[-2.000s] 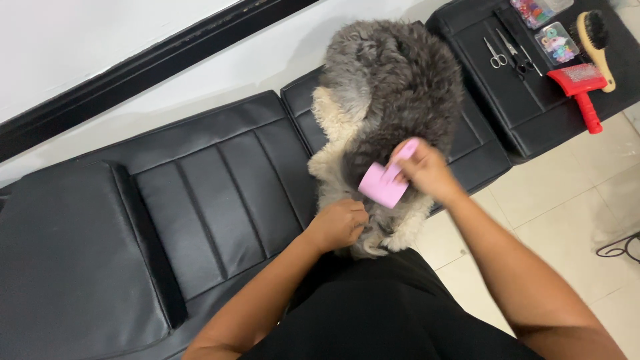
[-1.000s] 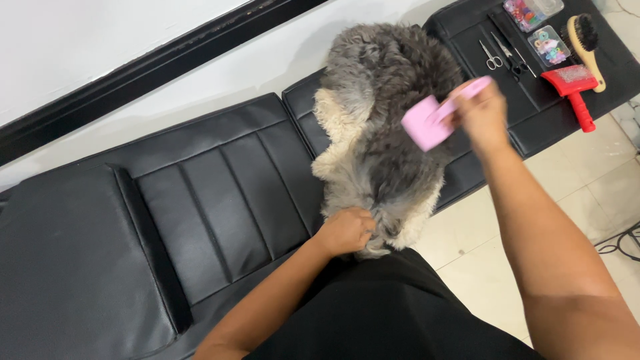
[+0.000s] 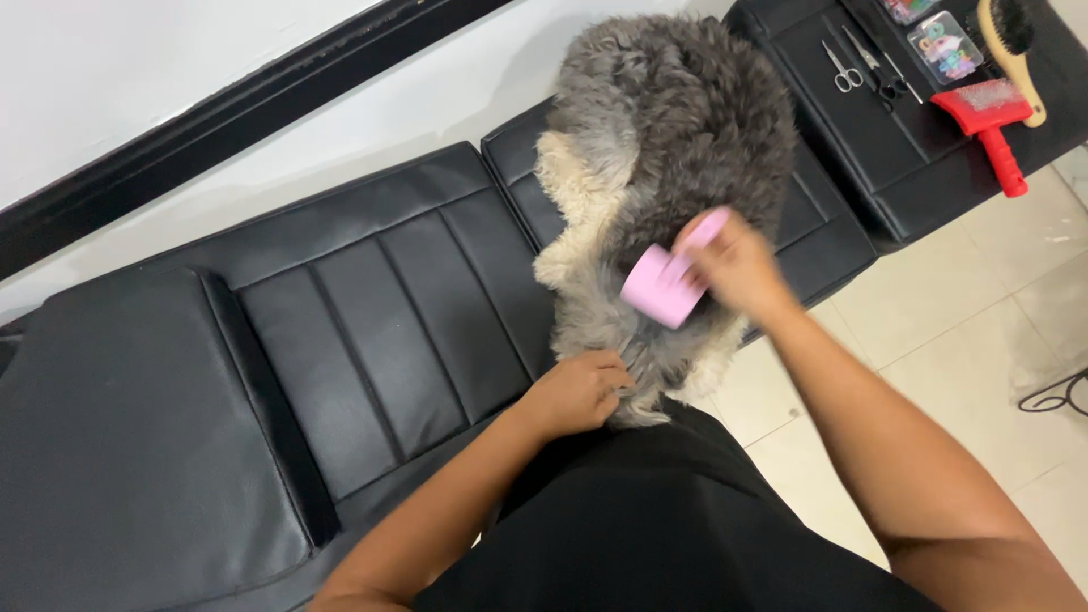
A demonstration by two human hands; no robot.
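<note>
A curly-coated grey dog with cream legs (image 3: 680, 119) lies on a black padded seat, close against my body. My right hand (image 3: 735, 263) is closed on the handle of a pink pet slicker brush (image 3: 663, 287), whose broad head is over the grey fur near the dog's lower end. My left hand (image 3: 586, 391) grips the fur at that same end, just below and to the left of the brush. The brush's working side faces the coat and is hidden.
On the black bench at upper right lie small scissors (image 3: 847, 78), black-handled scissors (image 3: 888, 87), a red slicker brush (image 3: 986, 110), a wooden bristle brush (image 3: 1011, 64) and a clear box of coloured bits (image 3: 945, 48). The black leather seat (image 3: 408, 306) extends left.
The right hand with the pink brush was further up and to the right one second ago and is now lower and to the left, over the fur. My left hand stays on the fur.
</note>
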